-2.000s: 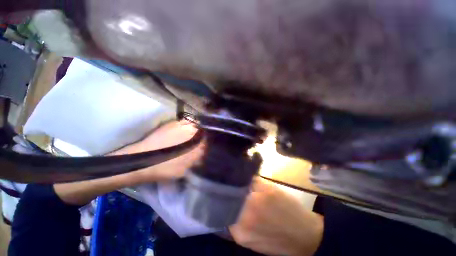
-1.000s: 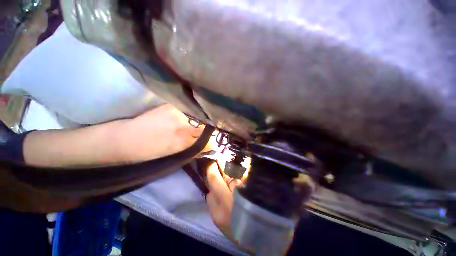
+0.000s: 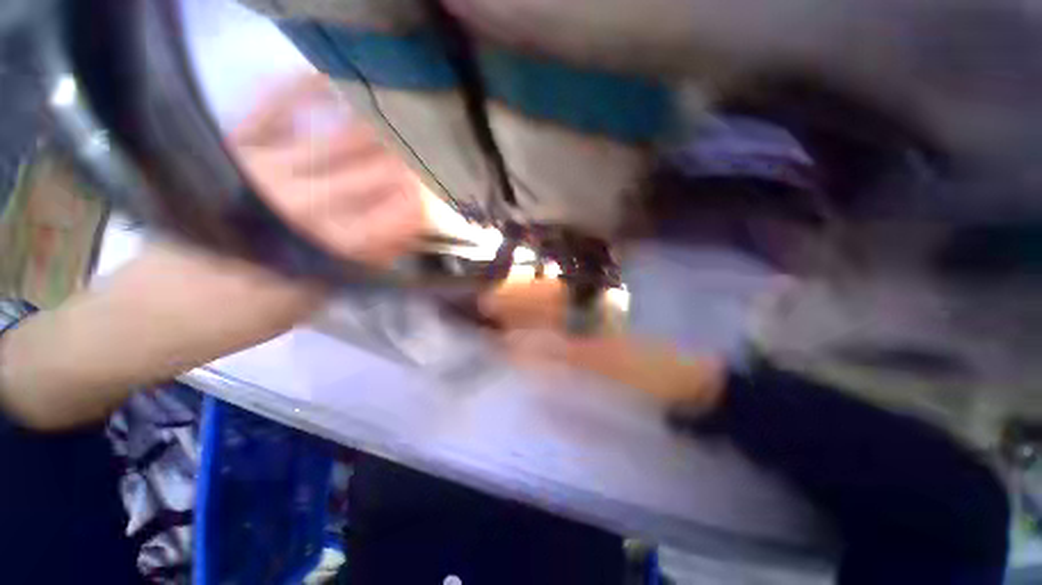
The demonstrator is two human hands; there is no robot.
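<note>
The machine head (image 3: 548,149), pale with a teal stripe, fills the top. Bright lamp light (image 3: 520,272) and small dark metal parts show below its left end. My left hand (image 3: 331,177), blurred, is left of the needle area, partly behind a dark curved band (image 3: 160,137). Whitish cloth (image 3: 234,57) shows beyond it. My right hand (image 3: 543,314), also blurred, is at the lit needle area. Blurred light grey cloth (image 3: 429,337) lies between and below my hands. The fingertips of both hands are unclear, and I cannot tell whether either grips the cloth.
The white table's curved front edge (image 3: 331,429) crosses below my arms. A blue plastic crate (image 3: 209,491) stands below it at lower left, beside crumpled grey cloth with dark marks (image 3: 160,480). A brown board (image 3: 57,229) is at the far left. My dark right sleeve reaches in from the lower right.
The view has shifted and blurred. My left hand is now raised and farther left of the needle area. My right hand and forearm show more fully. More of the table's front shows.
</note>
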